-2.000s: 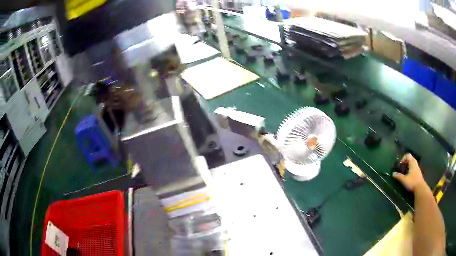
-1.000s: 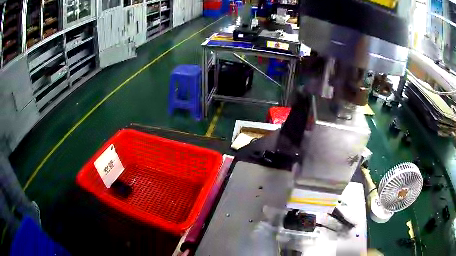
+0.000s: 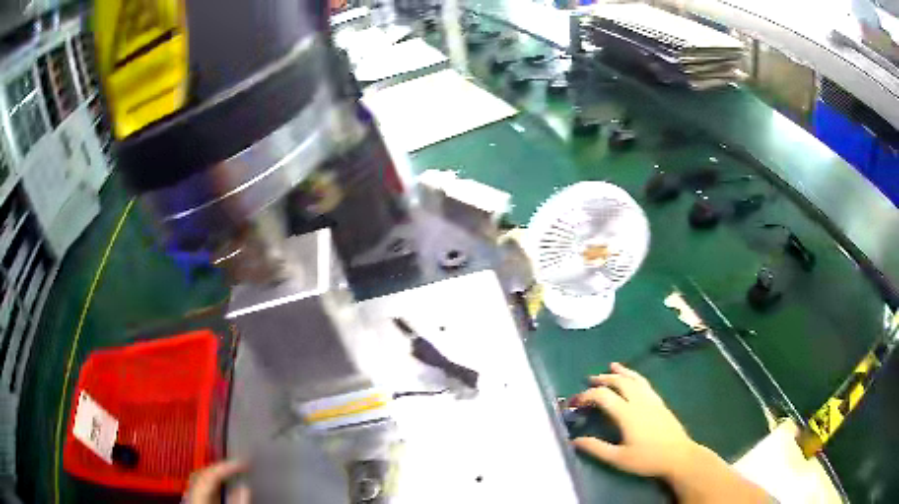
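My right hand (image 3: 631, 423) is over the green belt beside the silver plate (image 3: 513, 394), its fingers and thumb around a small black adapter (image 3: 580, 421). My left hand (image 3: 219, 482) is blurred and cut off by the bottom edge, left of the nest; its grip is unclear. The silver horn (image 3: 301, 340), with yellow stripes at its lower edge, stands above the pale nest (image 3: 367, 472). A bundled black cord (image 3: 439, 359) lies on the plate, with a thin lead running left towards the horn. No adapter body can be made out at the horn.
A red basket (image 3: 148, 409) with a white label and a black piece stands at left. A white fan (image 3: 589, 241) stands right of the plate. Several black units lie on the green belt (image 3: 631, 295). The dark welder head (image 3: 251, 59) fills the upper left. A hazard-striped bar (image 3: 843, 404) is at right.
The view has swung right since one second ago. The black adapter then seen at the nest no longer shows there. Both hands now show, the right one at a black adapter near the plate.
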